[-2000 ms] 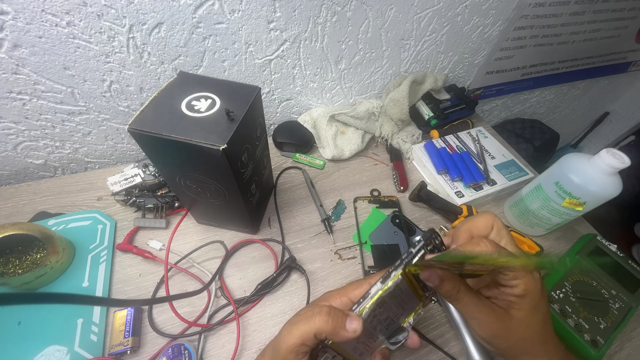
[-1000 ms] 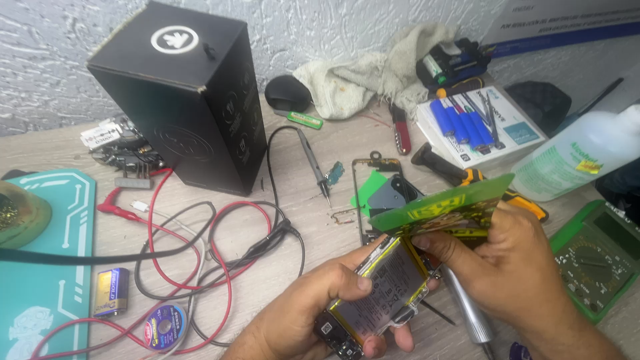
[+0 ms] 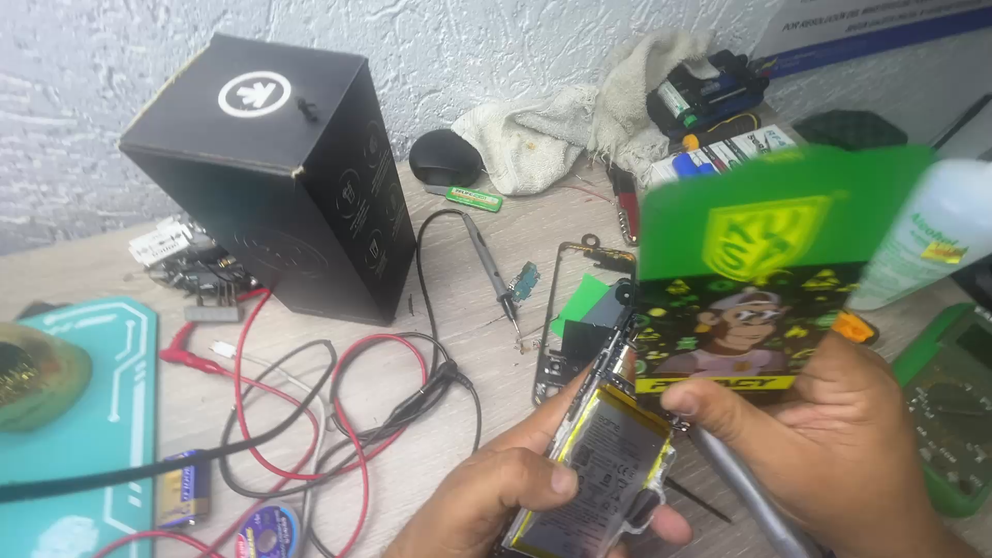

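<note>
My left hand [image 3: 504, 480] grips an opened smartphone body [image 3: 612, 457], its battery facing up and its frame tilted. My right hand [image 3: 806, 442] pinches the lower edge of a green and black printed card [image 3: 736, 310] with a cartoon ape on it. The card stands upright over the phone's upper end and hides part of it. Behind my hands lies a thin phone frame [image 3: 555, 310] with green and black pieces on it. A grey metal tool [image 3: 752, 496] shows beneath my right hand.
A black box [image 3: 271, 178] stands left of centre. Red and black test leads [image 3: 364, 418] tangle beside a teal mat [image 3: 116, 387]. A grey probe [image 3: 492, 263], small circuit board [image 3: 525, 281], cloth [image 3: 535, 139], alcohol bottle [image 3: 922, 225] and green multimeter [image 3: 953, 403] lie around.
The green card has turned from nearly edge-on to face the camera, and it now covers most of the blue items behind. My left hand still holds the phone body.
</note>
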